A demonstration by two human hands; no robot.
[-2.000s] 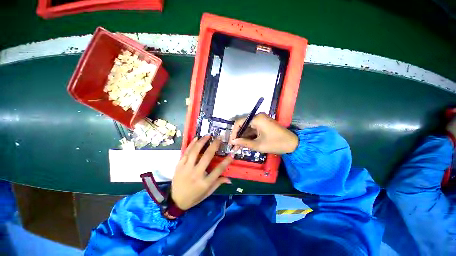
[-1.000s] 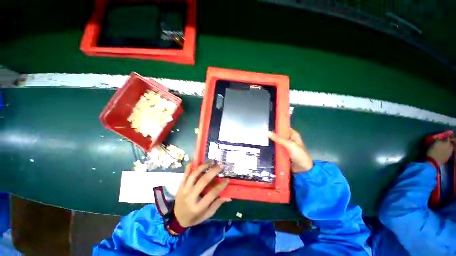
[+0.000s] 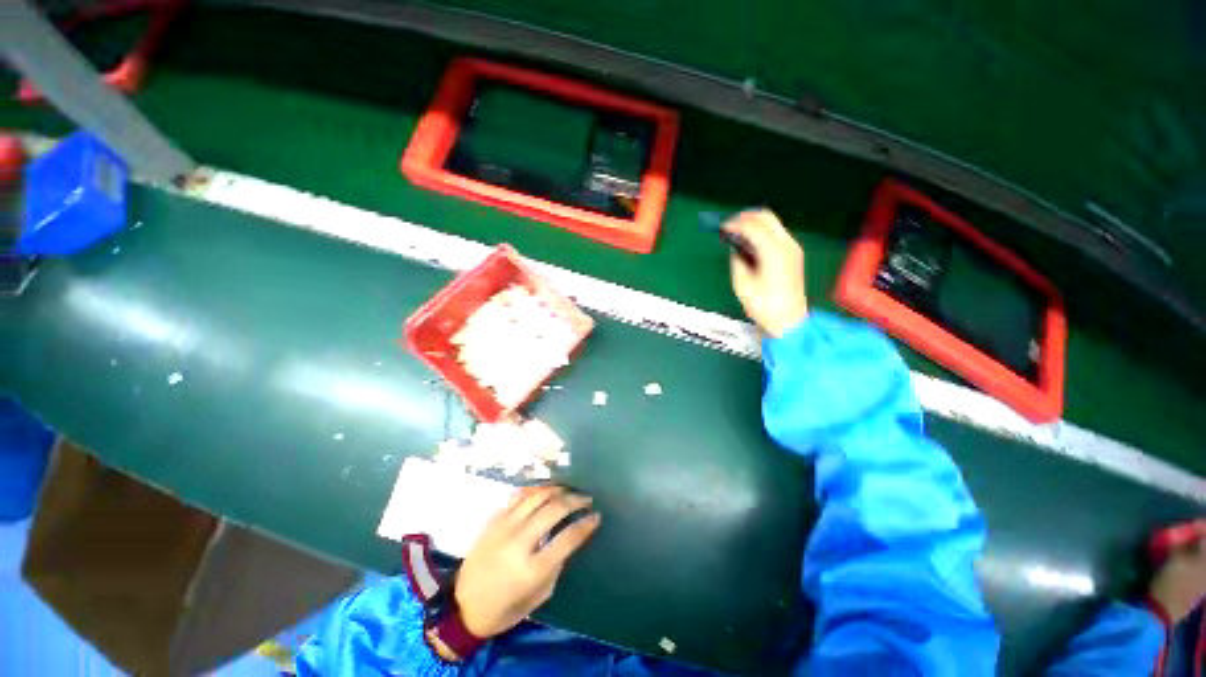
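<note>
My left hand (image 3: 516, 562) rests on the bench over the right end of a white card (image 3: 434, 509). A dark sliver shows between its thumb and fingers; I cannot tell whether it holds it. My right hand (image 3: 771, 271) is over the green belt, between two red fixtures, fingers closed on a small dark pen-like tool (image 3: 738, 243), blurred. Cream pads fill a red bin (image 3: 443, 347); more pads (image 3: 522, 447) lie in a pile below it. One fixture (image 3: 443, 119) holds an open tablet (image 3: 529, 143); the other fixture (image 3: 952, 347) holds another tablet (image 3: 979, 288).
A worn white rail (image 3: 344, 236) divides bench (image 3: 688, 529) and belt. Loose pads lie on the bench. A blue bin (image 3: 73, 196) stands at far left, beside a grey bar. A brown box (image 3: 119, 556) is below the bench. A neighbour's hand (image 3: 1181, 582) shows at the right edge.
The view has shifted. The fixture with the tablet is no longer on the bench before me; one now lies on the belt at right. My right hand has moved forward over the belt.
</note>
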